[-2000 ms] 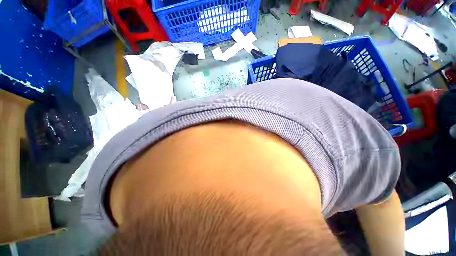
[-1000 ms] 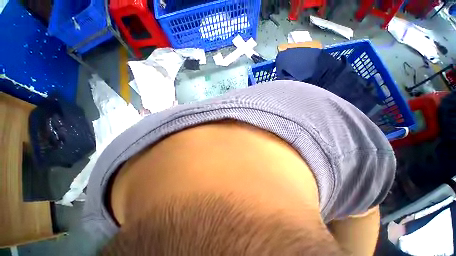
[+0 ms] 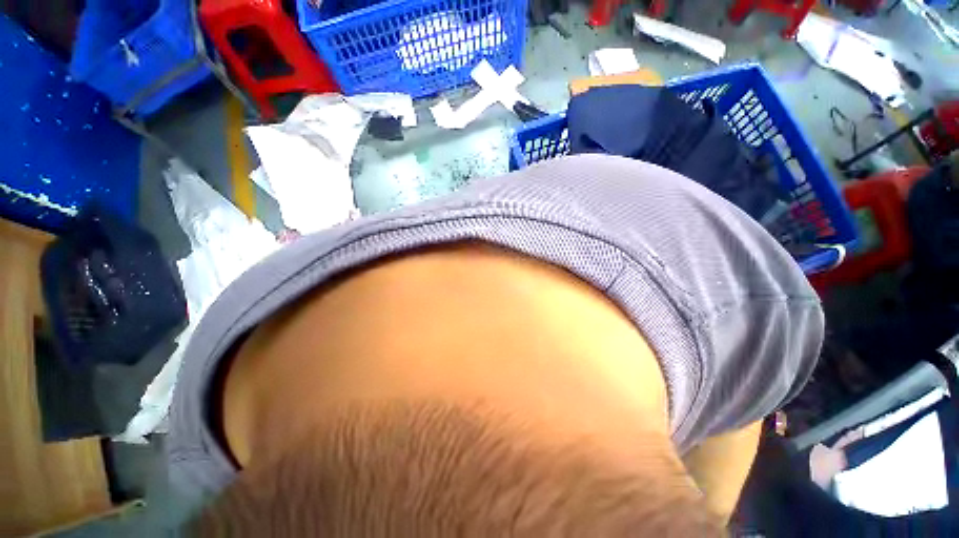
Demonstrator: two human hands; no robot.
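Observation:
The wearer's grey shirt [image 3: 736, 284], bare neck and hair fill the middle and bottom of the view. A bare upper arm [image 3: 726, 468] comes out of the sleeve at the lower right and is cut off below. Neither my left hand nor my right hand can be made out. Beyond the shirt, a blue lattice crate [image 3: 783, 137] stands on the floor, with dark navy cloth [image 3: 657, 126] heaped in it. The shirt hides the crate's near side.
White sheets [image 3: 305, 168] lie on the floor near a dark basket or bag [image 3: 110, 289] beside a wooden desk [image 3: 47, 410]. Another blue crate [image 3: 421, 53] and a red stool [image 3: 263, 53] stand behind. Another red stool [image 3: 878, 221] is at right. A white piece [image 3: 894, 473] shows lower right.
The background has shifted slightly left and up in the view. The bare arm has drawn inward, and less of it shows than two seconds ago. The crate and cloth look unchanged.

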